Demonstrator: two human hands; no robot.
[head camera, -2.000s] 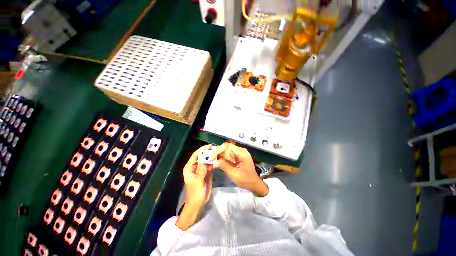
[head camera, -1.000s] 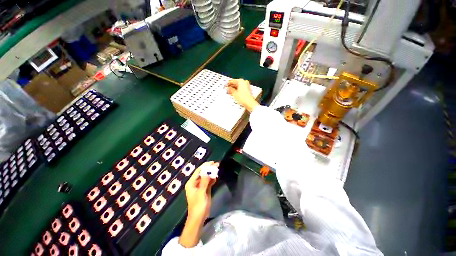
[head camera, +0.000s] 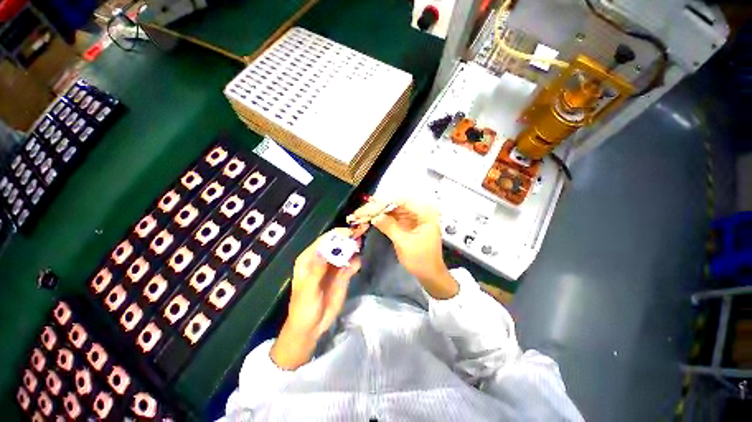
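My left hand (head camera: 317, 280) holds a white squarish housing (head camera: 337, 248) with a dark round centre, face up between thumb and fingers, in front of my chest. My right hand (head camera: 412, 235) is just right of it, thumb and fingertips pinched together near the housing. Something thin and pale shows at the right fingertips, too small to name. A black blister tray (head camera: 175, 239) holds rows of pink-rimmed housings at the left, with a plainer white one at its upper right corner. A thick pile of carrier sheets (head camera: 346, 103) lies beyond my hands.
The white press base (head camera: 503, 239) stands right, with orange-brown fixtures (head camera: 507, 177) under a gold-brass press head (head camera: 569, 111). A pale paper slip (head camera: 284, 161) lies between tray and pile. More black trays lie at far left and lower left. Grey floor shows right.
My right hand has come back from the top of the carrier sheets to beside the housing. My left hand still holds the housing, now lifted slightly. The view has shifted.
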